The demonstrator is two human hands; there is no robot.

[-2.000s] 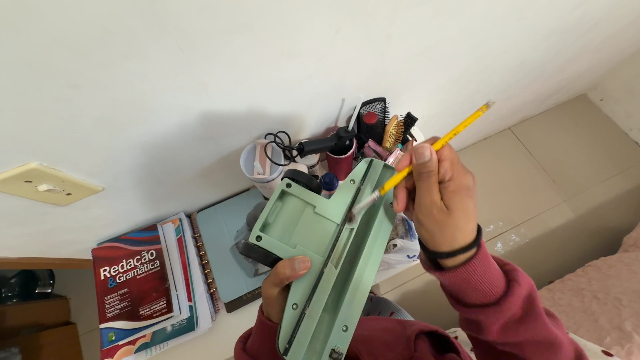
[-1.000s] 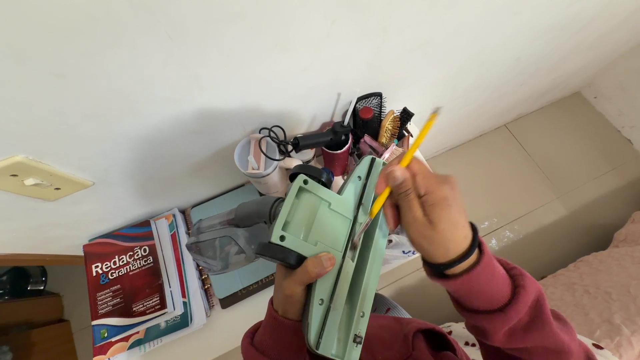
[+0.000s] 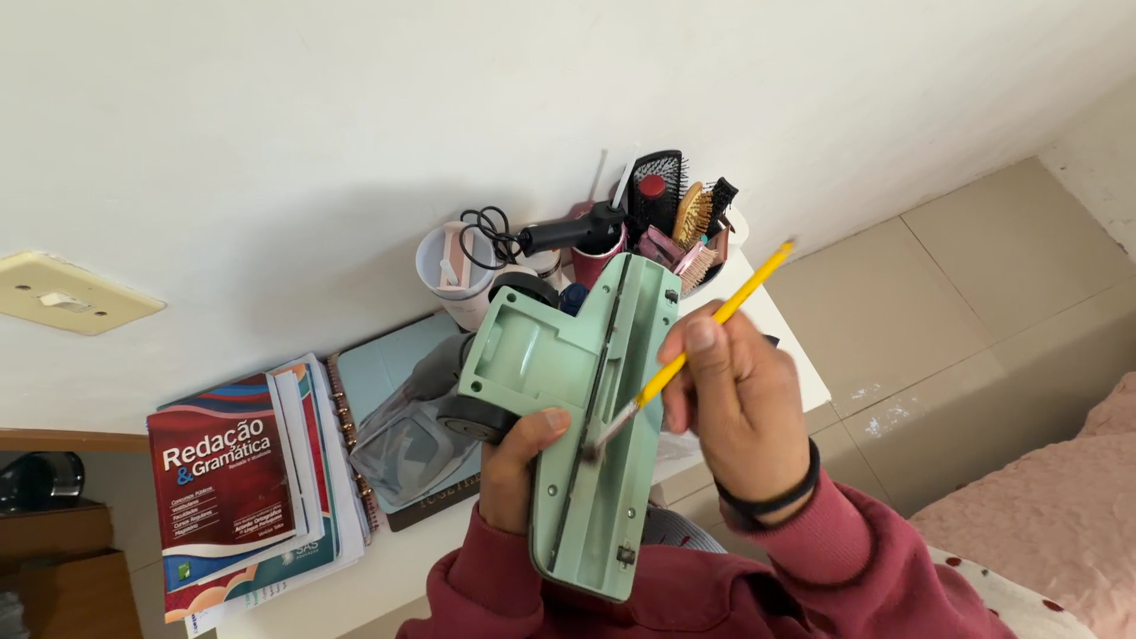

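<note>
My left hand [image 3: 524, 461] grips the near left side of a mint-green plastic vacuum cleaner floor head [image 3: 577, 390], its thumb on top and its other fingers hidden beneath. The head is held up with its hollow underside in view and a black wheel at each side of its neck. In my right hand [image 3: 732, 390] is a yellow-handled paintbrush [image 3: 701, 342], held like a pencil. Its dark bristles touch the long channel beside a thin dark strip on the head.
Books and papers [image 3: 235, 479], a spiral notebook [image 3: 408, 355] and a grey translucent vacuum part [image 3: 426, 426] lie on a white table [image 3: 399, 568] by the wall. Behind the floor head stand a white tumbler [image 3: 457, 275], a cup [image 3: 599, 257] with a black corded appliance [image 3: 568, 232], and hairbrushes [image 3: 692, 213].
The brush tip has moved along the channel toward the near end of the floor head. Both hands keep their hold.
</note>
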